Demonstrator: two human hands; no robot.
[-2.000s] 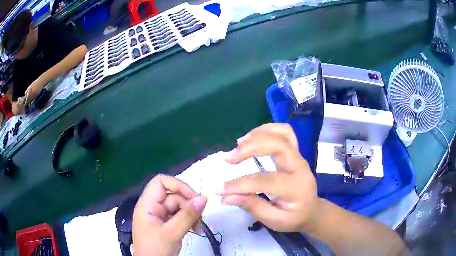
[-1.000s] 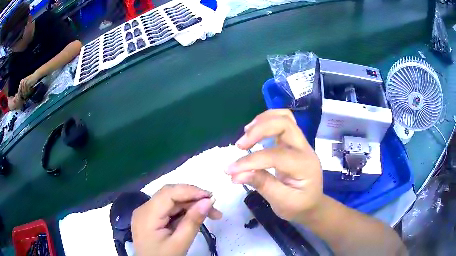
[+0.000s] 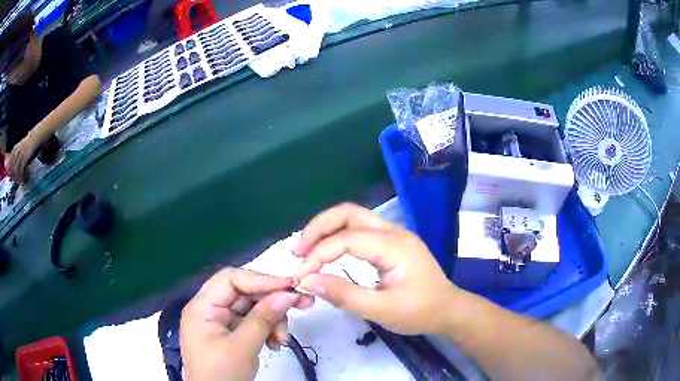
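My left hand is at the bottom centre, thumb and forefinger pinched on something too small to make out. My right hand comes in from the right, its thumb and forefinger touching the left fingertips; what they hold cannot be told. A narrow black curved strip shows below the left fingers with a thin wire beside it. A dark rounded piece lies left of my left hand, partly hidden by it. A long black cylinder lies under my right forearm on the white mat.
A grey-white screw feeder stands in a blue tray, with a clear bag and a fan beside it. Part-built headphones lie on the green belt. A red tray is lower left. Across are a white parts tray and a person.
My right hand has moved left and down from a raised, separate position to meet my left fingertips. The whole view has shifted slightly. The person across has moved their hands.
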